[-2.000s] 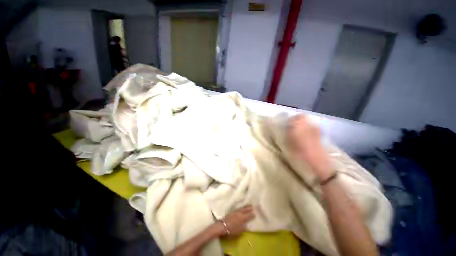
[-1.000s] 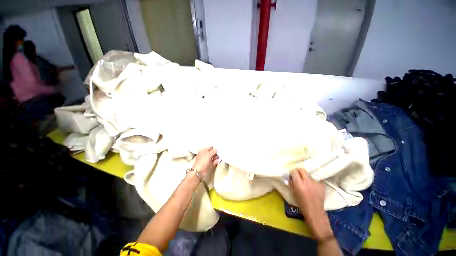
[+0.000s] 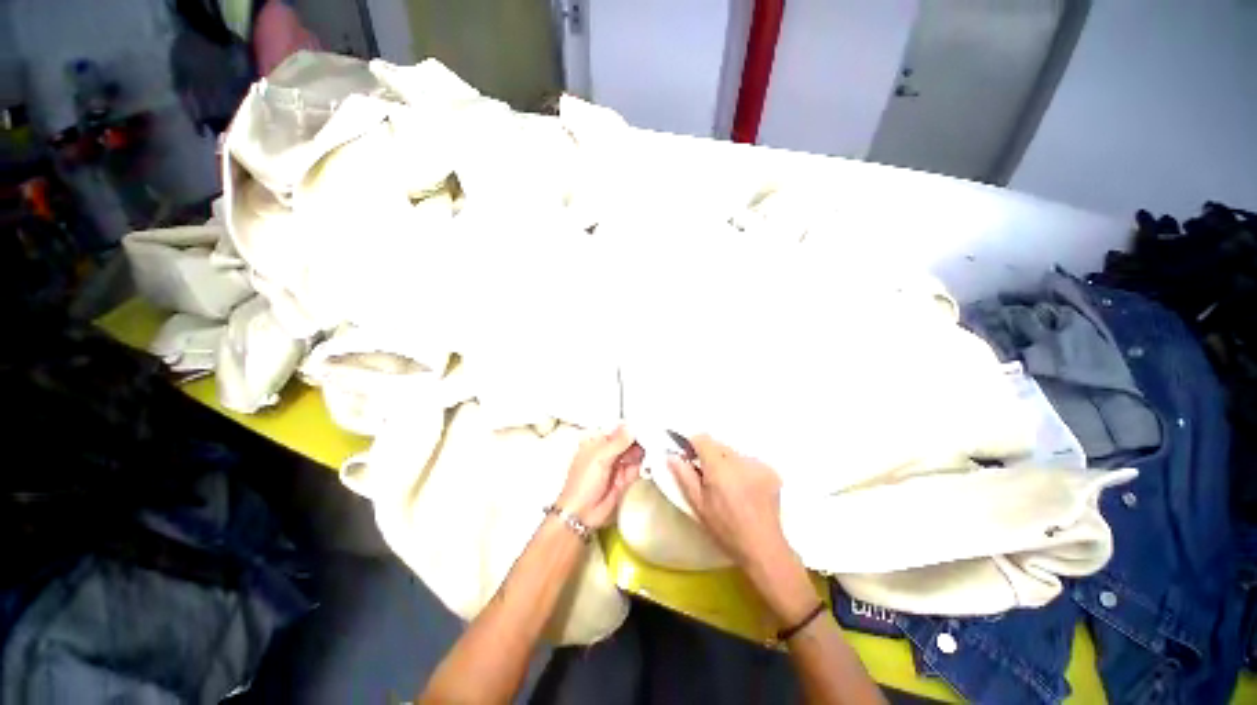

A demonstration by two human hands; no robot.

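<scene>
A cream jacket (image 3: 896, 510) lies at the front of a heap of cream garments, much of it overexposed to white. My left hand (image 3: 601, 479) pinches the edge of the cream cloth near the table's front. My right hand (image 3: 731, 493) is just right of it, closed around small dark thread snips (image 3: 682, 446), whose tip shows at the fingertips beside the cloth edge. A short dark line stands above my left fingertips; I cannot tell what it is.
The yellow table (image 3: 689, 590) shows along the front edge. A denim jacket (image 3: 1165, 482) and a grey-blue denim garment (image 3: 1075, 358) lie at the right, with a dark heap (image 3: 1220, 276) beyond. Dark garments and denim (image 3: 124, 620) are at lower left. A person (image 3: 234, 55) stands at the back left.
My right hand has moved left from the jacket's right part to beside my left hand, and the snips now show. My left hand has shifted slightly right. The view has shifted.
</scene>
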